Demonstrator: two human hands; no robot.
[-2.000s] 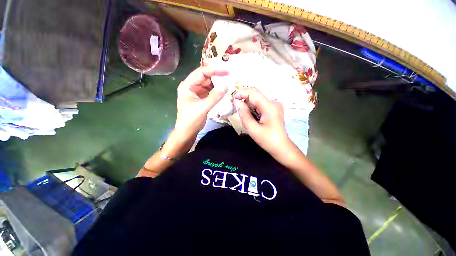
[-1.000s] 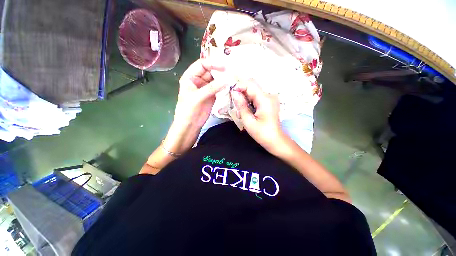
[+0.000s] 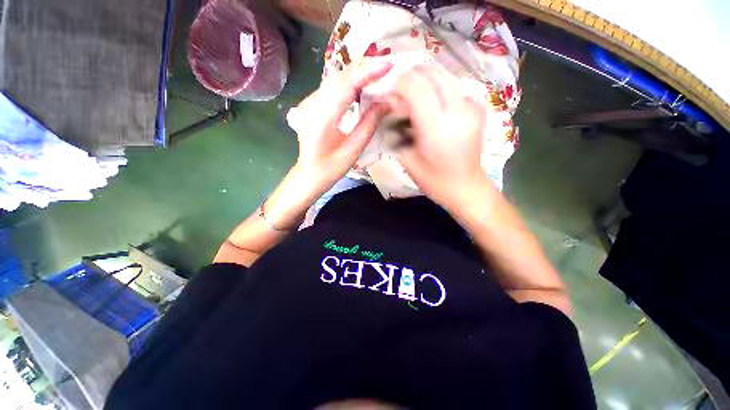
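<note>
The floral garment (image 3: pixel 500 100), white with red and brown flowers, lies bunched over the knees below the table edge. My left hand (image 3: pixel 332 120) pinches the garment's pale cloth between thumb and fingers. My right hand (image 3: pixel 440 128) is close beside it at the same spot, its fingers curled and blurred. A small dark object (image 3: pixel 398 132) shows blurred in my right palm; it may be thread snips. Any needle, thread or button between the fingers is too small or blurred to tell.
A white-topped table with a yellow measuring tape (image 3: pixel 616 36) runs along the top right. A pink mesh bin (image 3: pixel 268 68), a grey cloth-covered stand (image 3: pixel 84 72) and pale blue cloth pieces (image 3: pixel 48 168) are at the left. Blue crates (image 3: pixel 100 300) stand lower left.
My right hand has lifted and turned over toward my left hand and is now blurred. Both hands and the garment sit slightly higher in the view.
</note>
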